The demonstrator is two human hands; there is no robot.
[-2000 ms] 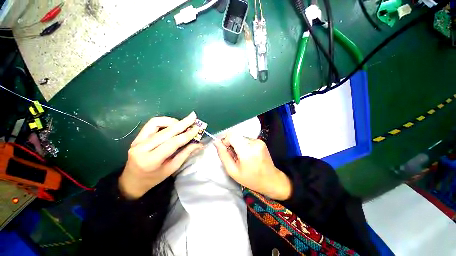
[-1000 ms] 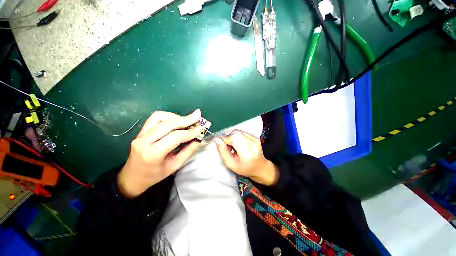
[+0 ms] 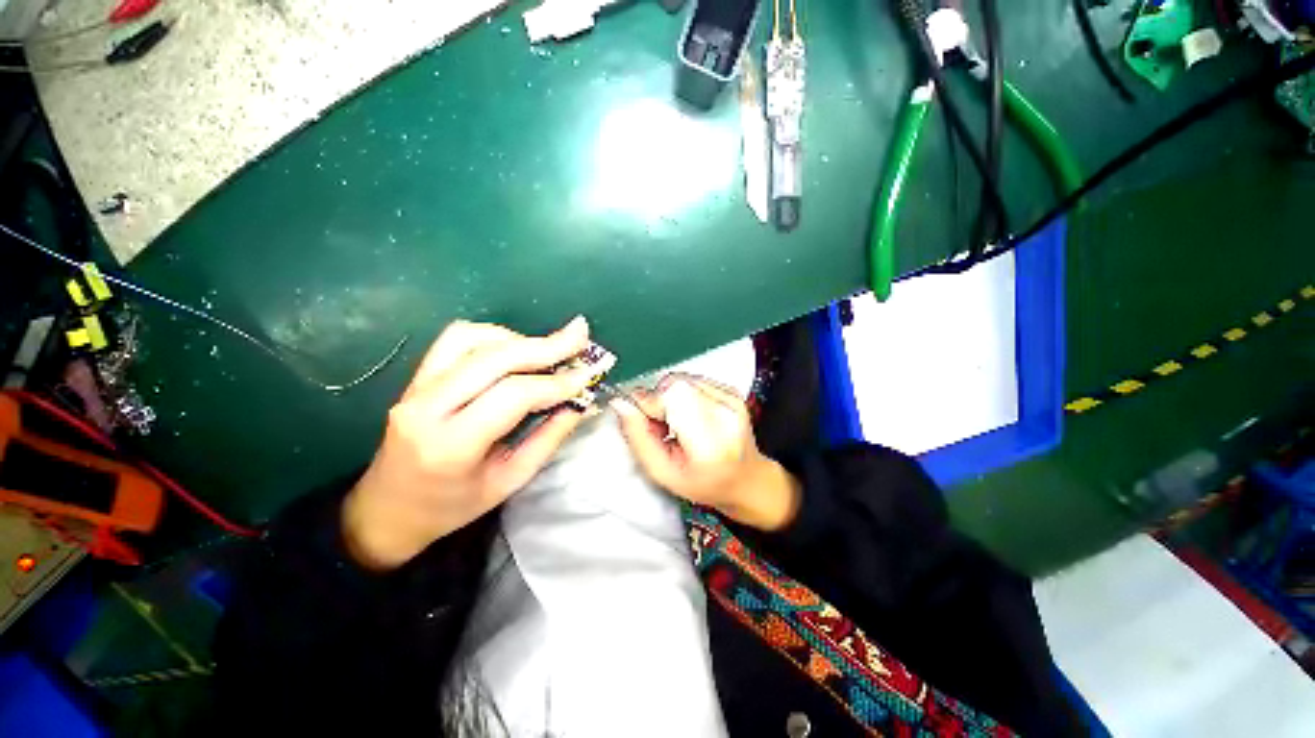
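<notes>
My left hand (image 3: pixel 469 425) holds a small circuit board (image 3: pixel 594 369) by its edges between thumb and fingers, above my lap at the mat's front edge. My right hand (image 3: pixel 702 444) is just right of it, with thumb and forefinger pinched on a thin, slim item (image 3: pixel 617 391) whose end reaches the board. Most of that item is hidden by the fingers, and I cannot tell what it is. Both hands are bare.
Solder wire (image 3: pixel 238 330) lies on the green mat (image 3: pixel 433 216) at left, near yellow transformers (image 3: pixel 88 307) and an orange multimeter (image 3: pixel 87 476). Green-handled cutters (image 3: pixel 897 195), black cords and a slim knife-like tool (image 3: pixel 785 137) lie at upper right. A blue tray (image 3: pixel 1041 346) is at right.
The right hand has moved slightly left and closer to the board, and less of the thin item shows than two seconds ago. The view has shifted slightly. Both hands keep their grip.
</notes>
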